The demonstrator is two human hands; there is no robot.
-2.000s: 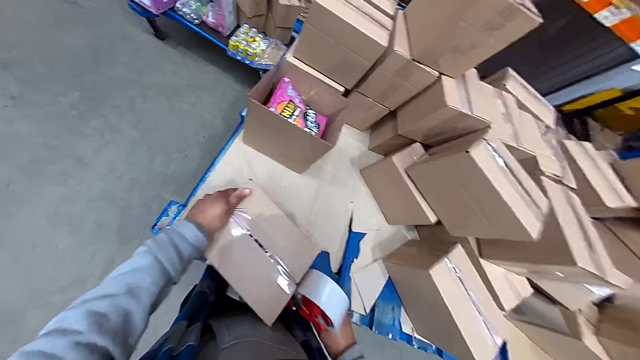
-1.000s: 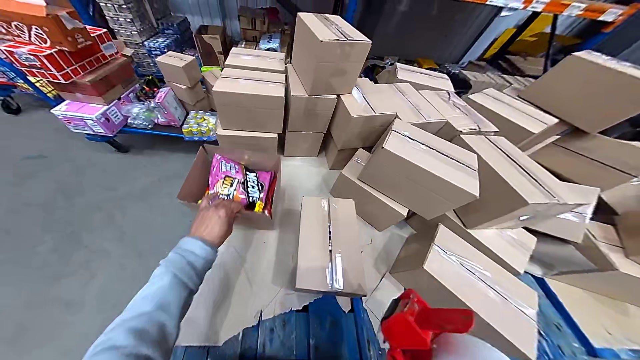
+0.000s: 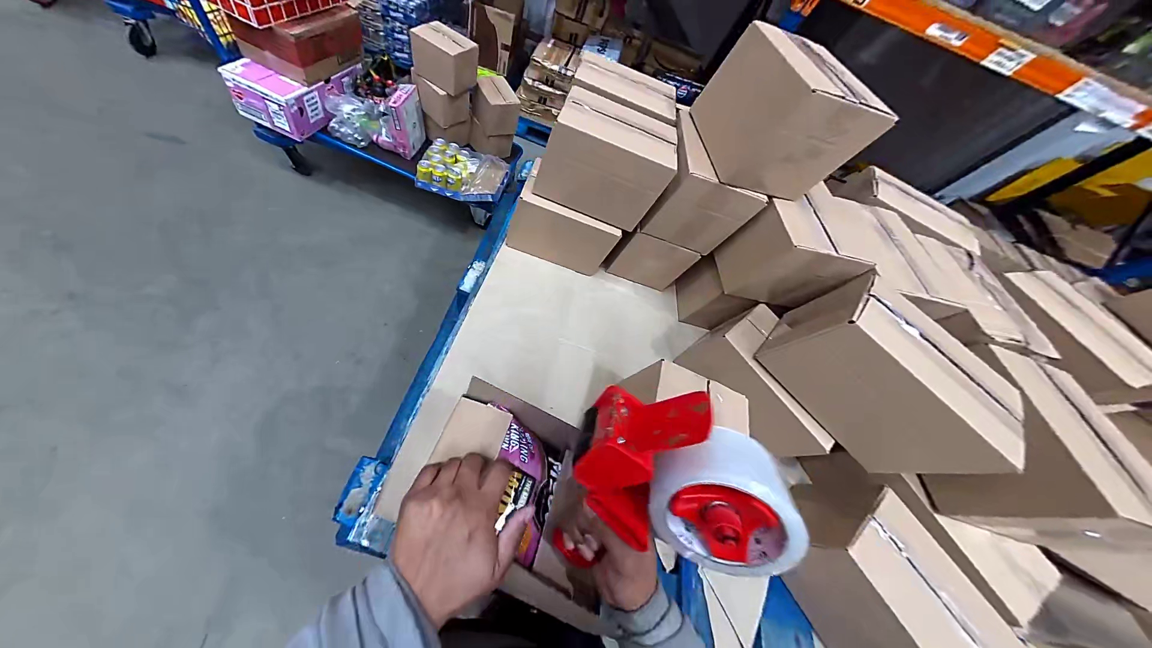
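An open cardboard box (image 3: 468, 433) with pink and black snack bags (image 3: 531, 459) inside stands at the near left end of the pallet. My left hand (image 3: 459, 531) rests on its left flap and the bags, thumb apart from the fingers. At the box's right side, my right hand (image 3: 612, 553) grips a red tape dispenser (image 3: 630, 450) loaded with a wide roll of clear tape (image 3: 729, 499). A closed, taped carton (image 3: 688, 391) is partly hidden behind the dispenser.
Many closed cartons (image 3: 909, 387) lie piled on the right, with stacked ones (image 3: 612, 153) at the far end. The pallet's blue edge (image 3: 432, 351) runs along the left. Beyond are a blue cart (image 3: 360, 153) with goods and an orange rack beam (image 3: 999, 54).
The open box with the snack bags has come nearer, to the pallet's near end. My right hand, out of view a second ago, now shows on the dispenser beside it.
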